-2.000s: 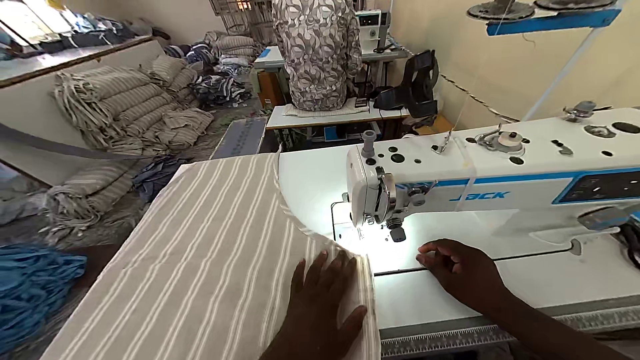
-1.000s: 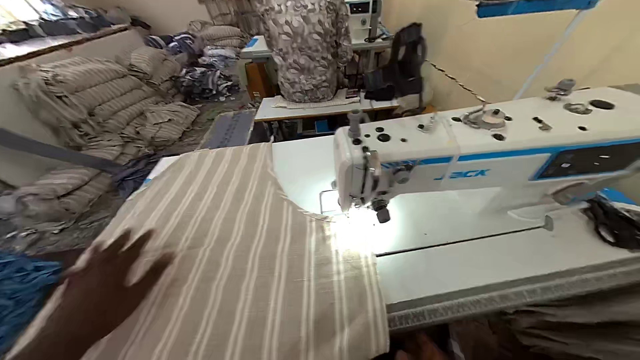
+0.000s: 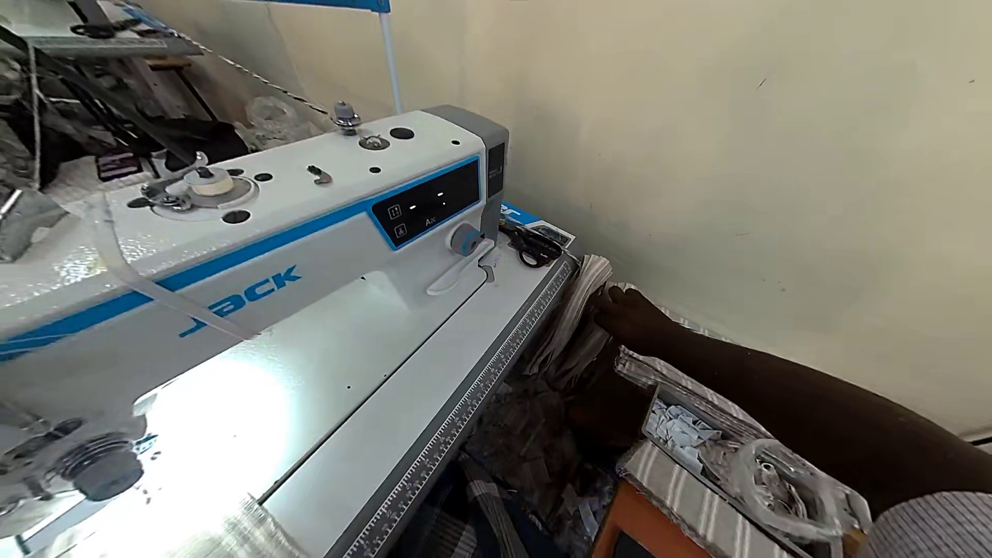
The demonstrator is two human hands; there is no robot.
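Observation:
My right hand (image 3: 632, 318) reaches down past the right end of the sewing table, its fingers closed at a bundle of striped fabric pieces (image 3: 570, 318) hanging there. The white Jack sewing machine (image 3: 325, 256) stands on the table, its lamp lighting the bed around the needle area. A frayed edge of striped fabric (image 3: 240, 535) lies under that light at the lower left. My left hand is out of view.
Black-handled scissors (image 3: 535, 246) lie at the table's far right corner. A ruler strip (image 3: 465, 418) runs along the front edge. Below right, an open box (image 3: 697, 457) holds scraps and a plastic bag, beside striped cloth and an orange object (image 3: 647, 527). A wall rises behind.
The view has swung strongly right. My right hand has gone from the machine bed to the fabric bundle beyond the table's right end. My left hand, earlier over the striped cloth, has left view.

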